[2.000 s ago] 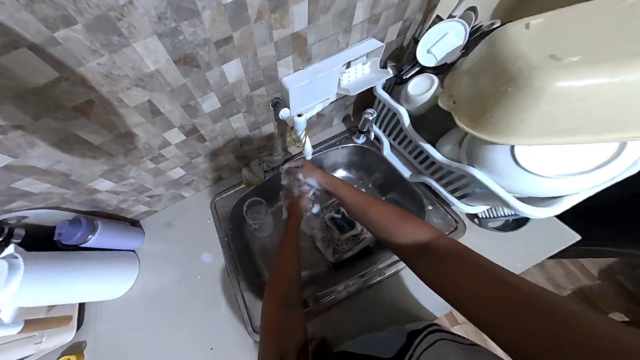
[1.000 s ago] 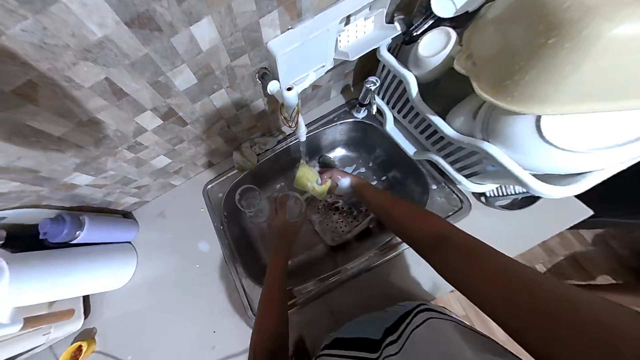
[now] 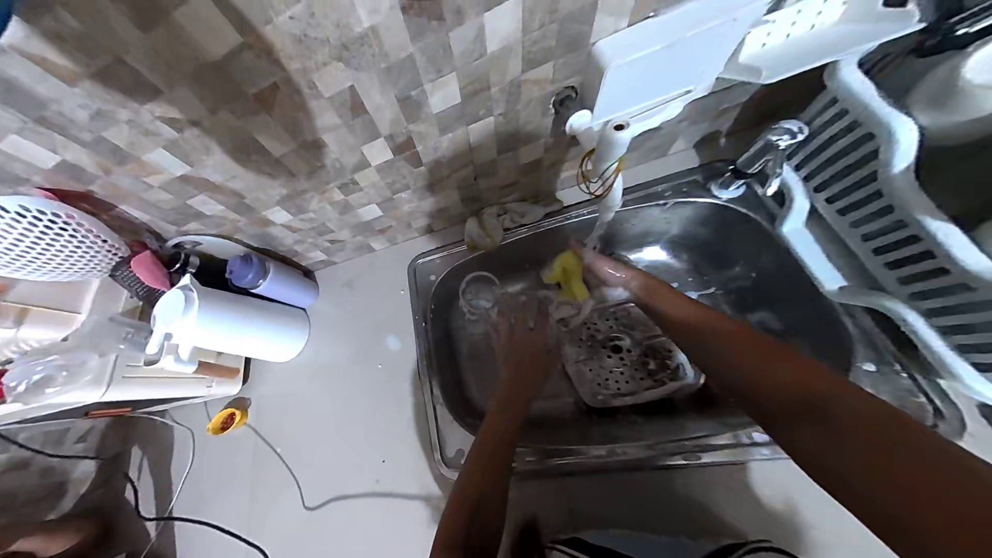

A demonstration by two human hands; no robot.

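My right hand (image 3: 608,271) is closed on a yellow sponge (image 3: 570,275) beneath the white faucet spout (image 3: 608,174), where water runs down. My left hand (image 3: 523,325) is low in the stainless steel sink (image 3: 484,407), fingers spread, beside a clear glass (image 3: 480,291). Something clear and wet shows between the hands; whether the left hand holds it cannot be told. A perforated, soiled square tray (image 3: 620,360) lies in the basin under my right forearm.
A white dish rack (image 3: 876,194) borders the sink's right side, near a chrome tap (image 3: 767,151). A cloth (image 3: 504,221) lies at the back rim. Left stand a white pitcher (image 3: 240,318), a lilac bottle (image 3: 279,280) and a yellow object (image 3: 228,420) by a cable.
The yellow sponge, in my right hand one second ago, is still there, now squeezed and folded. My left hand stays beside the glass. The view has swung left.
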